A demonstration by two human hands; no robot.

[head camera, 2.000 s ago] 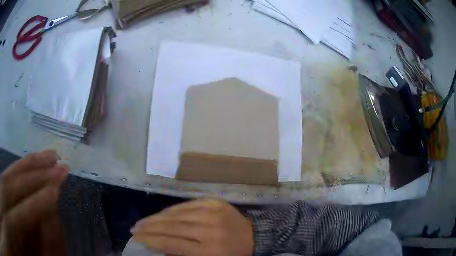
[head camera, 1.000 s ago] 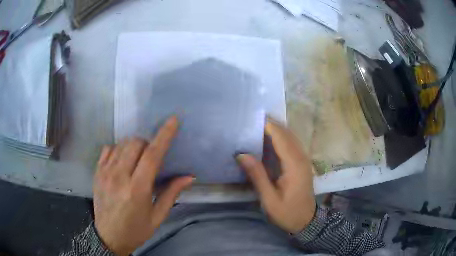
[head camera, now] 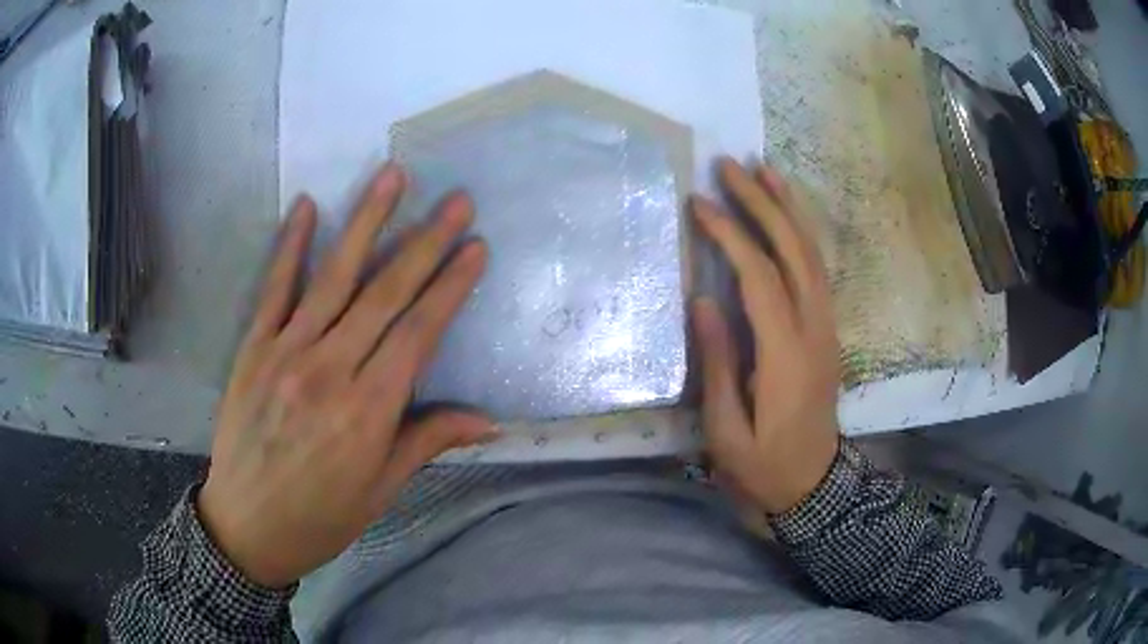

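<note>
A shiny grey pointed plate lies in front of me, its point away from me. A tan piece shows as a border along its top and right edges. Both lie on a white cut piece. My left hand lies spread with its fingers on the plate's left side and the white piece. My right hand lies along the plate's right edge, fingers pointing away. The bottom edge of the tan piece is not visible.
A stack of white pieces with brown layers is at the left. A dark iron rests on a dark pad at the right, beside a yellow-handled tool. Brown stains mark the table before the iron.
The grey plate has come onto the tan piece on the white piece. My left hand has spread and moved up. My right hand no longer grips the plate's lower right and lies along its edge.
</note>
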